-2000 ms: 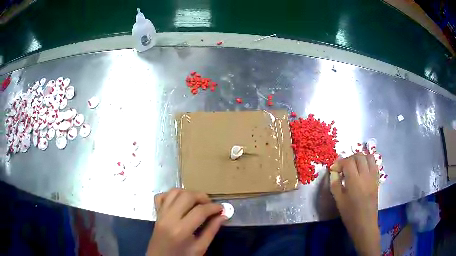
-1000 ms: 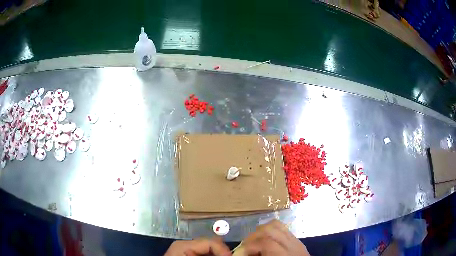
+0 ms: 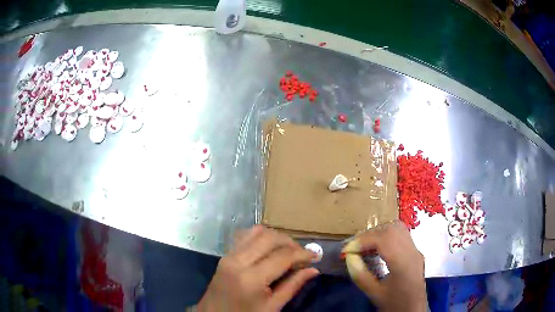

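A white disc [image 3: 314, 250] lies at the table edge, just in front of the cardboard pad [image 3: 322, 213]. My left hand [image 3: 258, 268] is beside it, fingertips at its lower left; whether they grip it is unclear. My right hand [image 3: 392, 262], with pale yellow finger cots, is right of the disc. It pinches a small red piece [image 3: 343, 255] between its fingertips. A white cap [image 3: 338, 182] with a thin stick stands on the pad. A dense heap of red pieces [image 3: 420, 186] lies right of the pad.
A large pile of discs [image 3: 73, 97] is at far left, a smaller pile [image 3: 466, 222] at right. A few discs [image 3: 201, 170] lie left of the pad. A red cluster [image 3: 297, 87] lies behind it. A squeeze bottle [image 3: 230, 15] stands at the back edge, by the green conveyor [image 3: 316, 21].
The view has shifted, so the table contents sit further right and higher. My hands have come up from the bottom edge and separated, one on each side of the disc.
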